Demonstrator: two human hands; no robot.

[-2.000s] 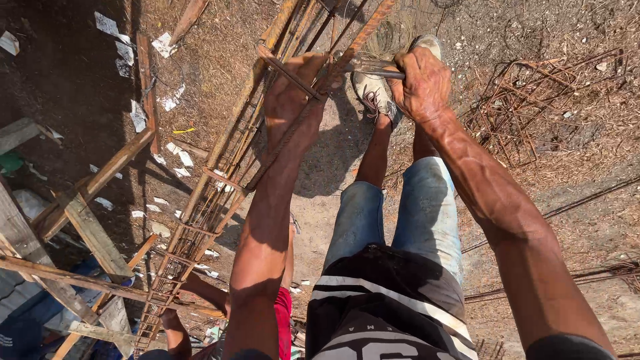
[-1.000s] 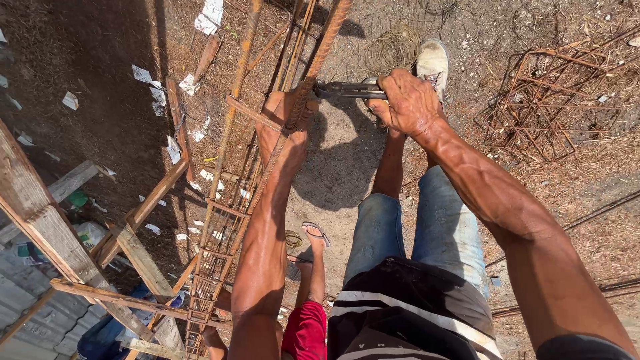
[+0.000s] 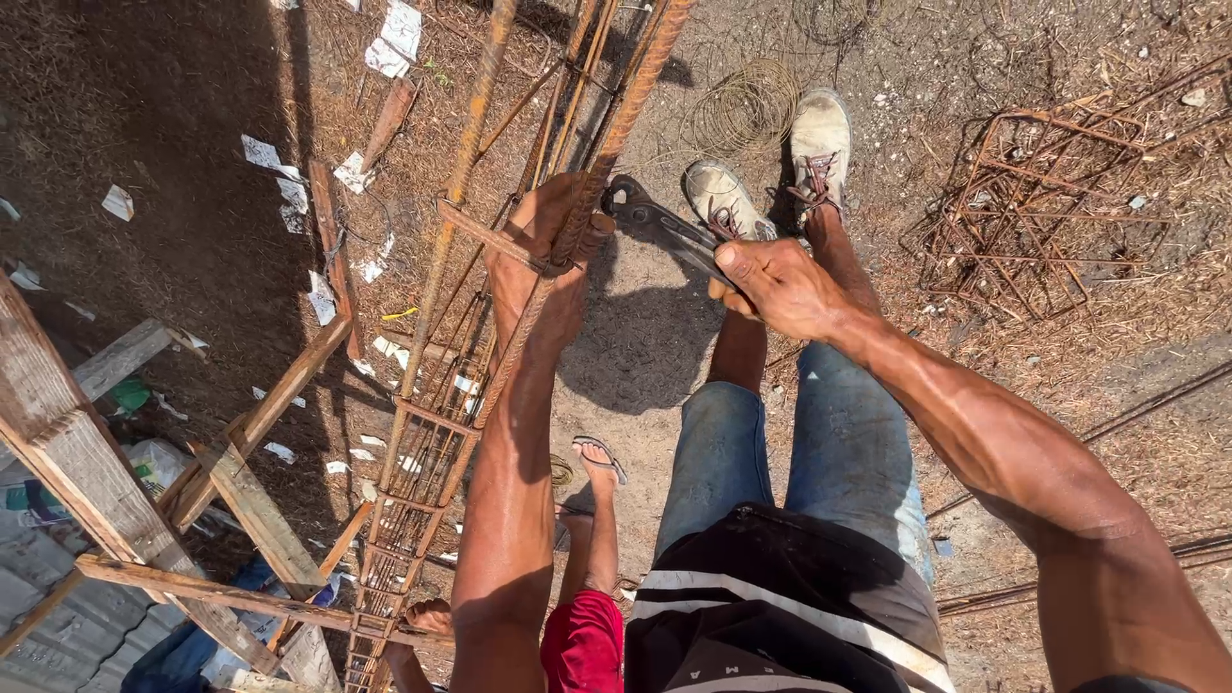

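Observation:
A long rebar cage [image 3: 438, 421] of rusty ribbed bars with square stirrups runs from the top middle down to the lower left. My left hand [image 3: 544, 255] reaches in among its bars near a stirrup [image 3: 496, 238], its fingers partly hidden behind the thick right-hand bar; whether it grips a bar or wire is unclear. My right hand [image 3: 784, 284] is closed around the handles of dark metal pincers [image 3: 669, 226]. The pincers' head lies just right of the thick bar, beside my left fingertips. Any tie wire at the jaws is too small to tell.
Coiled thin wire [image 3: 746, 106] lies on the ground by my shoes. Loose rusty stirrups [image 3: 1039, 212] are piled at right, with long bars [image 3: 1155, 404] below them. A wooden trestle [image 3: 106, 472] stands at lower left. Another person in red shorts [image 3: 585, 640] is near the cage.
The pincers, level beside the bar one second ago, now slant down to the right, with my right hand lower. My left hand remains at the cage. The view has shifted.

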